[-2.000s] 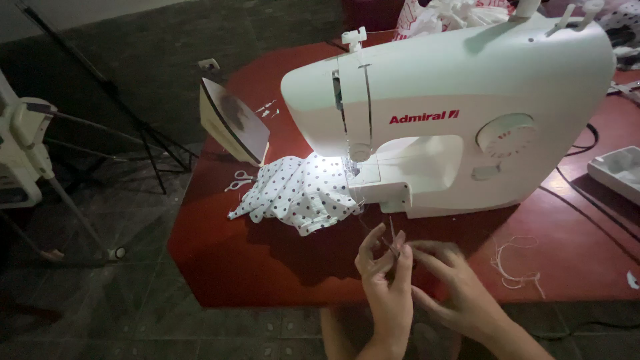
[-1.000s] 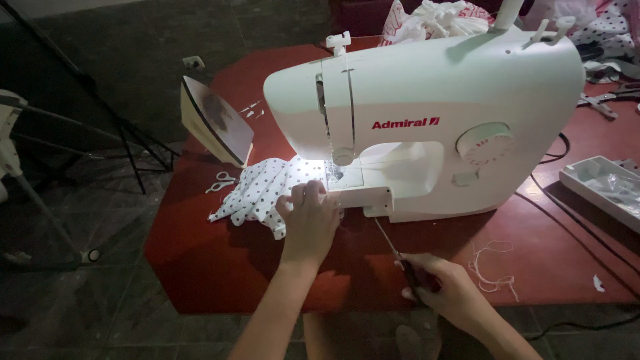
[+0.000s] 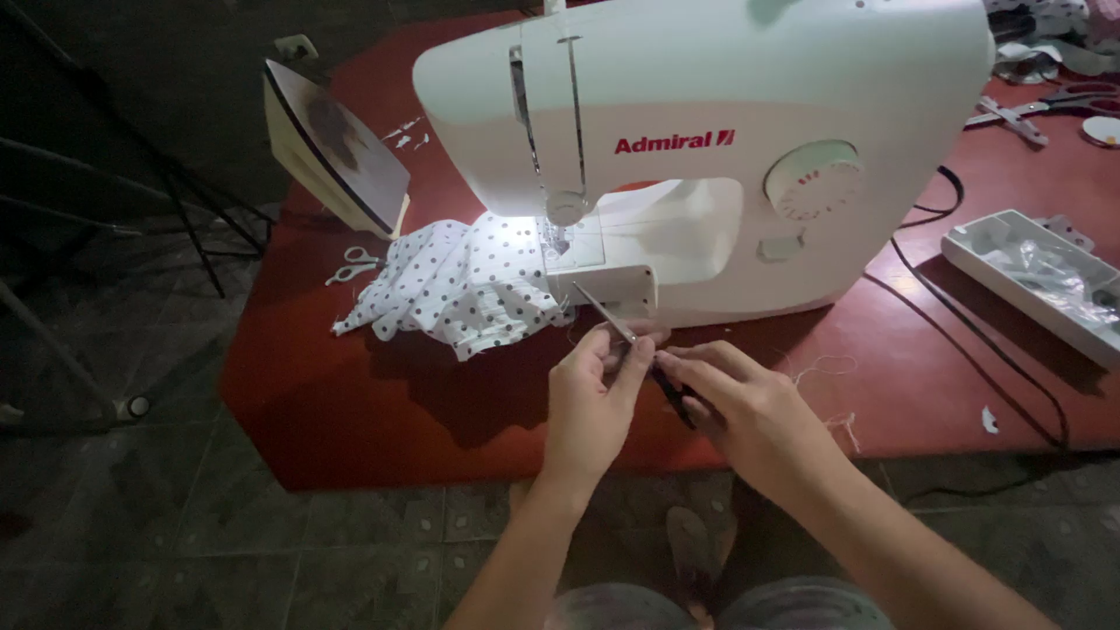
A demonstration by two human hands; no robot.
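Observation:
A white Admiral sewing machine [image 3: 682, 96] stands on a red table, its lamp lighting the needle area. White fabric with dark polka dots [image 3: 472, 289] lies bunched at the machine's left, reaching the presser foot. My right hand [image 3: 735, 394] holds a slim metal tool with a dark handle [image 3: 672, 394], which may be a screwdriver or small scissors. Its pointed metal part slants up toward the free arm. My left hand [image 3: 599, 394] pinches the metal part between thumb and fingers, just in front of the machine. The exact hold of the fingertips is partly hidden.
An iron [image 3: 337, 149] rests upright behind small white-handled scissors [image 3: 353, 265]. At the right are black cables [image 3: 980, 367], a white tray [image 3: 1032, 289] with plastic bags, larger scissors [image 3: 1050, 103] and loose thread [image 3: 827, 372]. A dark stand [image 3: 188, 201] is at the left.
My left hand has left the polka-dot fabric and come to the metal part of the tool. My right hand still holds the tool, now close beside my left hand.

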